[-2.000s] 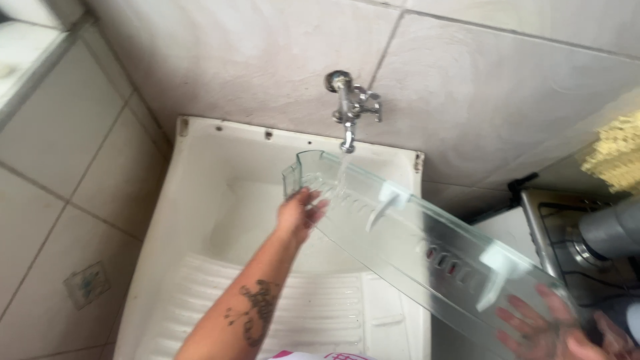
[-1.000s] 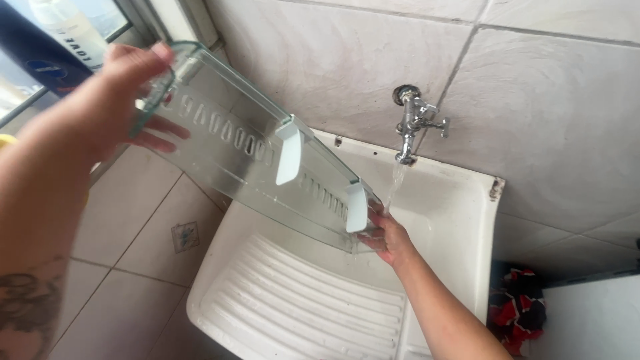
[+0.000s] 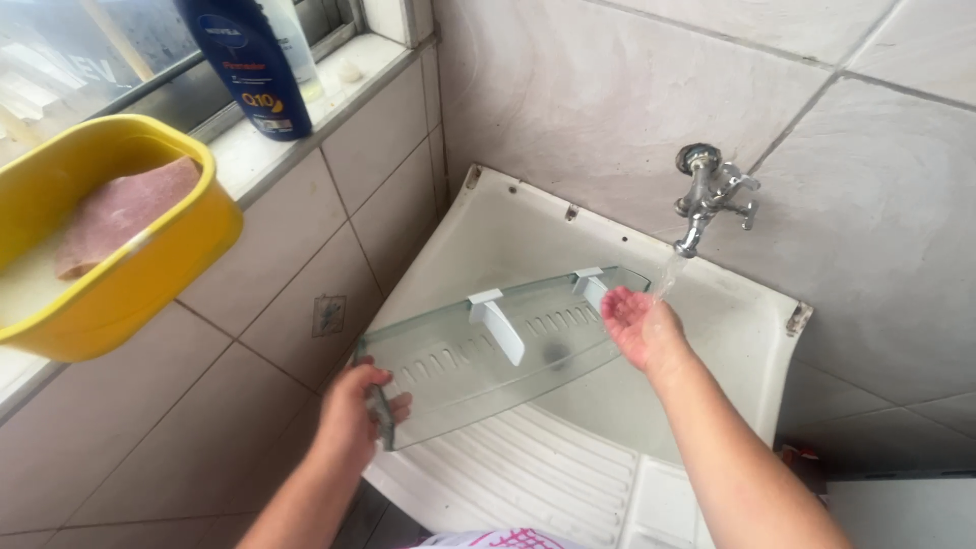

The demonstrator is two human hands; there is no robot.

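Observation:
A long clear plastic refrigerator door shelf with two white clips is tilted over the white laundry sink. My left hand grips its near left end, fingers wrapped over the end wall. By its far right end, my right hand is cupped palm up with the fingers curled, under water running from the chrome faucet. Whether that hand touches the shelf cannot be told. The sink's dark drain shows through the shelf's clear wall.
On the window ledge at left stand a yellow plastic tub with a pinkish block inside, a blue Nivea bottle and a translucent bottle. The sink's ribbed washboard lies nearest me. Tiled walls enclose the left and back.
The shelf has come down from its raised tilt of a second ago, its left end now lower. My right hand has let go of the far end's underside and is cupped in the running water.

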